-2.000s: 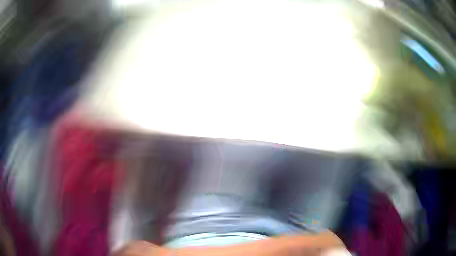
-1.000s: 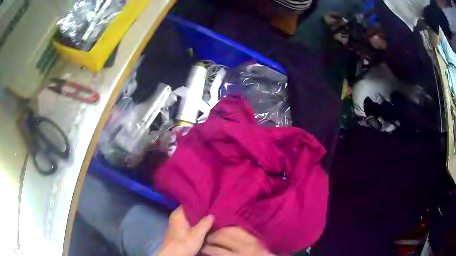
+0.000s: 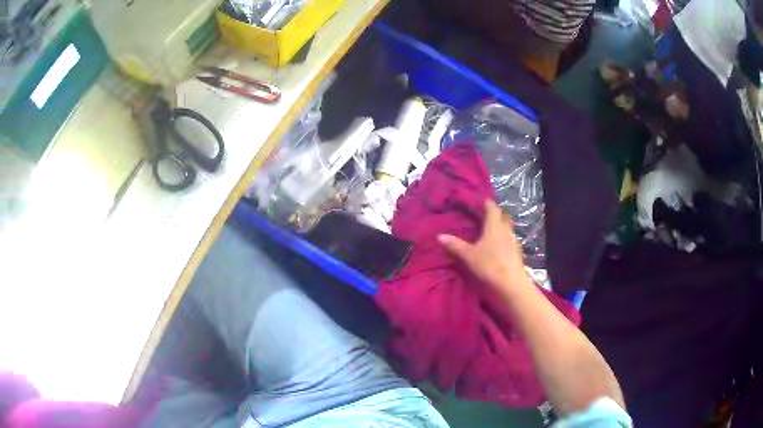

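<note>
A magenta garment (image 3: 452,326) lies bunched over the right part of a blue bin and hangs over its near edge. My right hand (image 3: 489,251) lies on top of it, palm down, with the thumb spread from the fingers; the forearm comes from the lower right. My left hand is not in view. Another piece of magenta cloth (image 3: 63,414) shows blurred at the lower left corner, by the table edge.
The blue bin (image 3: 309,255) holds white spools, scraps and clear plastic. On the white table (image 3: 209,188) at left lie black-handled shears (image 3: 188,150), red snips (image 3: 243,85) and a yellow box (image 3: 280,38). Dark cloth (image 3: 669,326) lies at right.
Both hands held the garment a second ago; now only my right hand is on it and my left is out of view. The garment sits further right and the view has shifted.
</note>
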